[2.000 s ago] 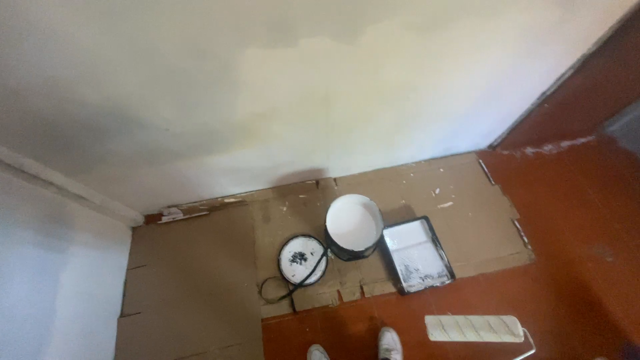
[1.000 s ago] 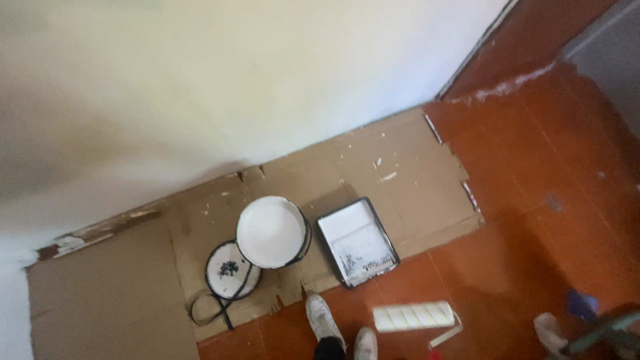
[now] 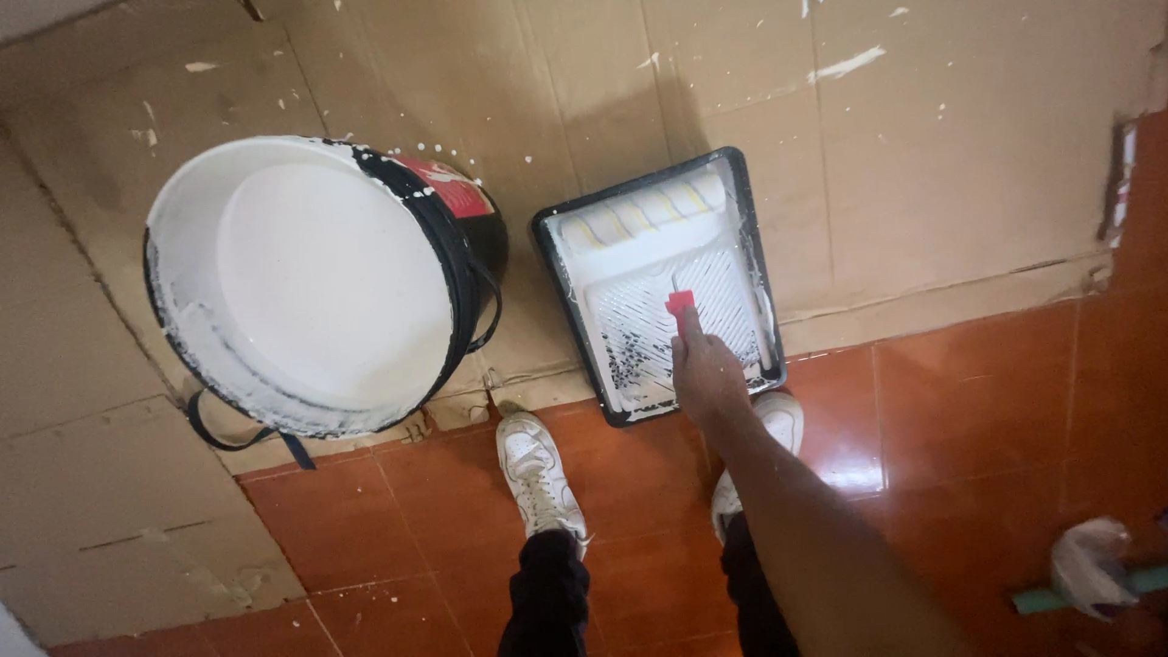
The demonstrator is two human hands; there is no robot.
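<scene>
My right hand (image 3: pixel 710 372) grips the red handle (image 3: pixel 681 307) of a paint roller over a black paint tray (image 3: pixel 777 342). The roller's striped sleeve (image 3: pixel 639 214) lies in the white paint at the tray's far end. Thin white paint coats the ribbed slope, with dark patches showing through. To the left stands a black bucket (image 3: pixel 482 224) with white paint (image 3: pixel 333 287) inside and smears around its rim. My left hand is not in view.
Paint-flecked cardboard (image 3: pixel 912 173) covers the floor along the wall. My white shoes (image 3: pixel 538 474) stand on red tiles (image 3: pixel 967 401) near the tray. A green pole (image 3: pixel 1040 600) and a crumpled translucent plastic piece (image 3: pixel 1090 561) lie at the lower right. A dark strap (image 3: pixel 242 444) pokes out below the bucket.
The roller, over the tiles beside the tray a second ago, is now in the tray's paint. My right hand and forearm have come into view. The view is now much closer to the floor.
</scene>
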